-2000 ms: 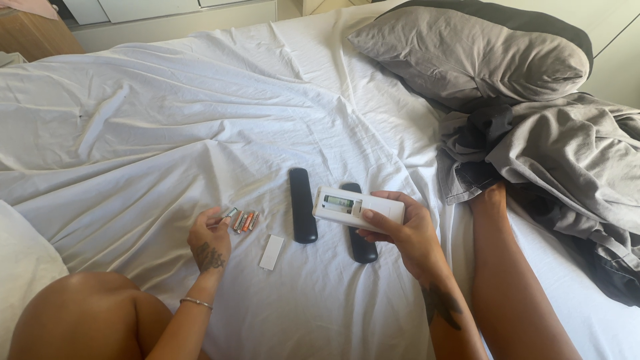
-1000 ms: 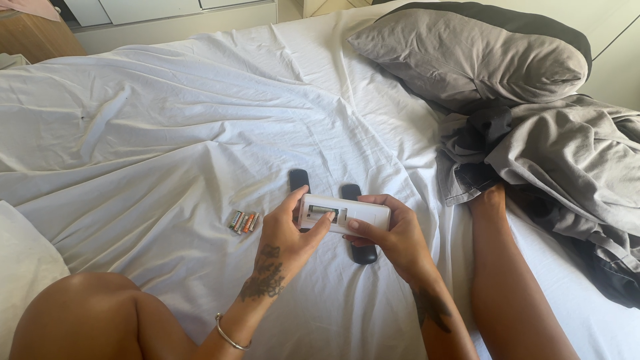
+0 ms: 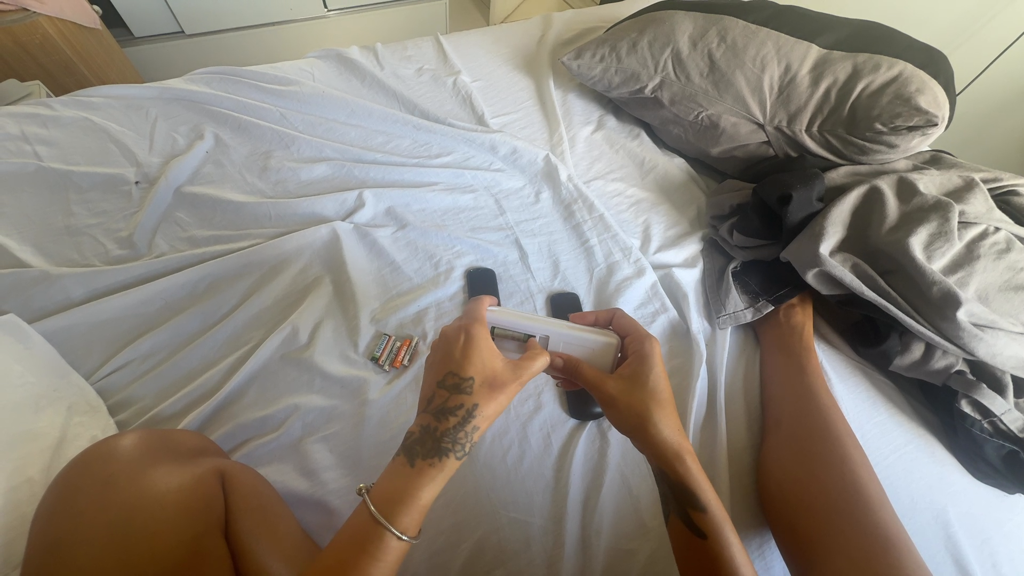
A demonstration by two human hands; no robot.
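Note:
A white remote control (image 3: pixel 588 339) is held between both hands, its battery compartment (image 3: pixel 512 334) uncovered with a battery visible inside. My left hand (image 3: pixel 480 360) grips the left end, its thumb at the compartment's edge. My right hand (image 3: pixel 632 372) wraps the right end. Several loose AA-type batteries (image 3: pixel 394 352) lie on the sheet left of my left hand. Behind the hands, two black remote controls rest on the bed: one (image 3: pixel 482 284) mostly hidden by my left hand, the other (image 3: pixel 566 305) partly covered by the white remote and my right hand.
A wrinkled white sheet (image 3: pixel 264 216) covers the bed. A grey pillow (image 3: pixel 768 88) and a crumpled grey and black cover (image 3: pixel 912 232) lie at the right. A bent knee (image 3: pixel 128 504) is at lower left, another leg (image 3: pixel 800 432) at right. A wooden cabinet (image 3: pixel 56 48) stands at far left.
My left hand has moved right from the loose batteries to the white remote, which both hands now hold. The white battery cover seen on the sheet two seconds ago is out of sight.

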